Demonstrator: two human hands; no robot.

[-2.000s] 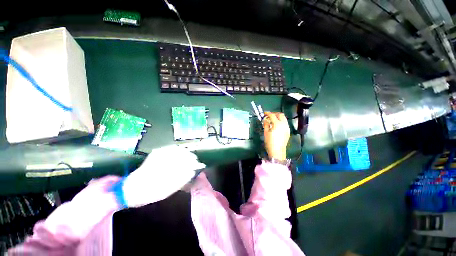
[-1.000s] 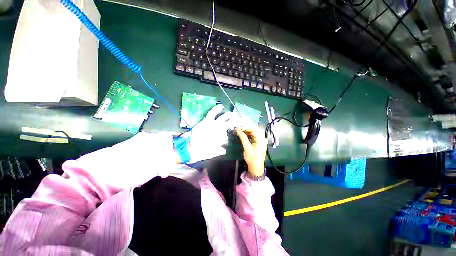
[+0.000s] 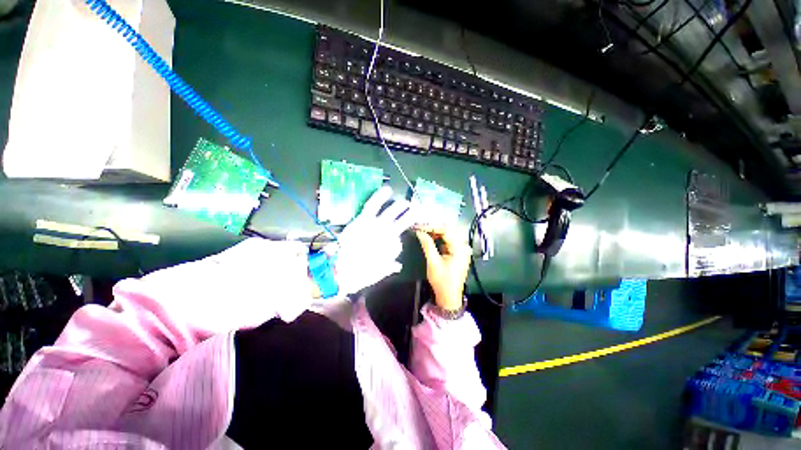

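Observation:
Three green circuit boards lie in a row on the green mat: the left board point(image 3: 219, 186), the middle board point(image 3: 349, 188) and the right board point(image 3: 437, 201). My left hand point(image 3: 373, 243), in a white glove with a blue wrist band, reaches over the mat with its fingers at the left edge of the right board. My right hand point(image 3: 445, 257), bare, has thumb and finger together at the near edge of the right board. The contact point is small and bright, so a held part cannot be told. A thin white cable point(image 3: 376, 105) runs down to the right board.
A black keyboard point(image 3: 428, 101) lies behind the boards. A white box point(image 3: 85, 92) stands at left. A blue coiled cord point(image 3: 178, 82) crosses to my left wrist. Pale slim sticks point(image 3: 479, 213) and a black handheld scanner point(image 3: 559, 216) with its cable lie at right.
Over two seconds the view has shifted. My left hand has moved right to the right board, and my right hand has left the pale sticks for that board's near edge.

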